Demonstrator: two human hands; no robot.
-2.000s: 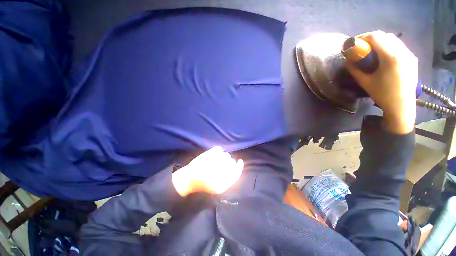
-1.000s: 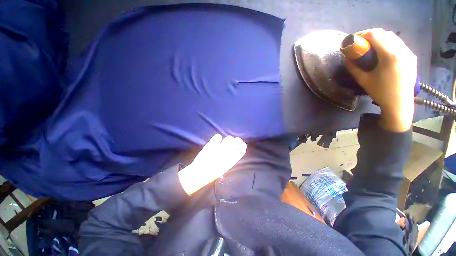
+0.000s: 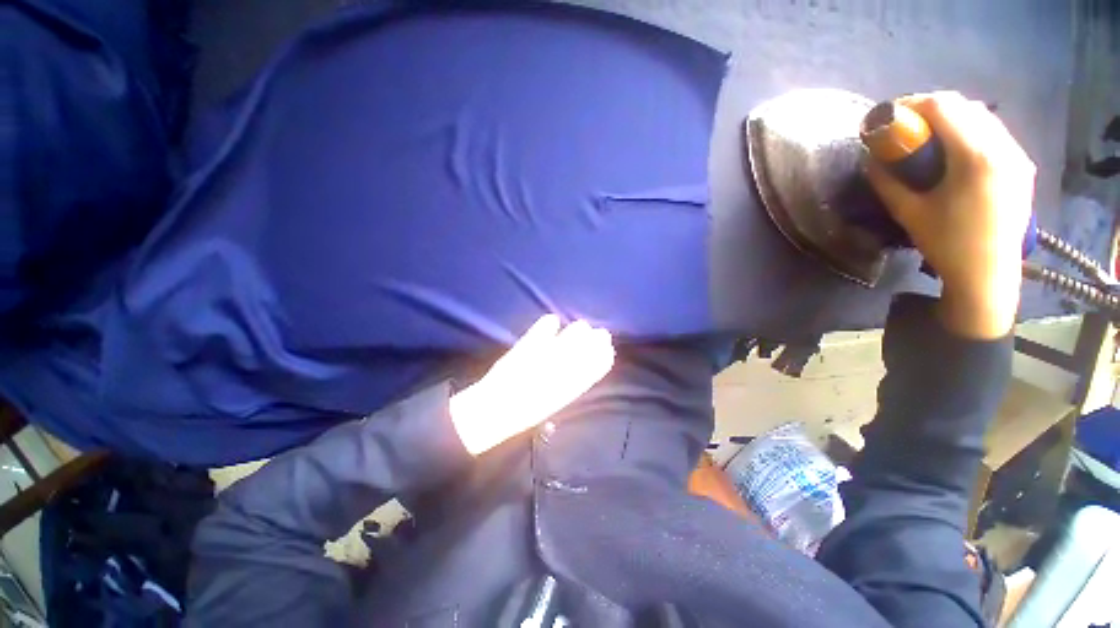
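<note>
A navy garment panel (image 3: 369,172) lies on the dark pressing table, with some creases and a short dart line near its straight right edge. The steam iron (image 3: 811,172) rests on the table just right of that edge, not touching the panel. My right hand (image 3: 970,196) is shut on the iron's handle, which has an orange-tan end. My left hand (image 3: 537,378) is at the panel's near edge by my lap. It is overexposed, so whether its fingertips pinch the cloth cannot be told.
A pile of navy panels (image 3: 74,160) lies at the left of the table (image 3: 909,37). The ribbed iron hose (image 3: 1075,272) runs to the right edge. Below are a plastic bag (image 3: 786,481) and a cardboard box (image 3: 1026,442).
My left hand has risen from my lap to the panel's near edge, its fingers extending. The iron and my right hand stay in the same place beside the panel; the view has shifted slightly.
</note>
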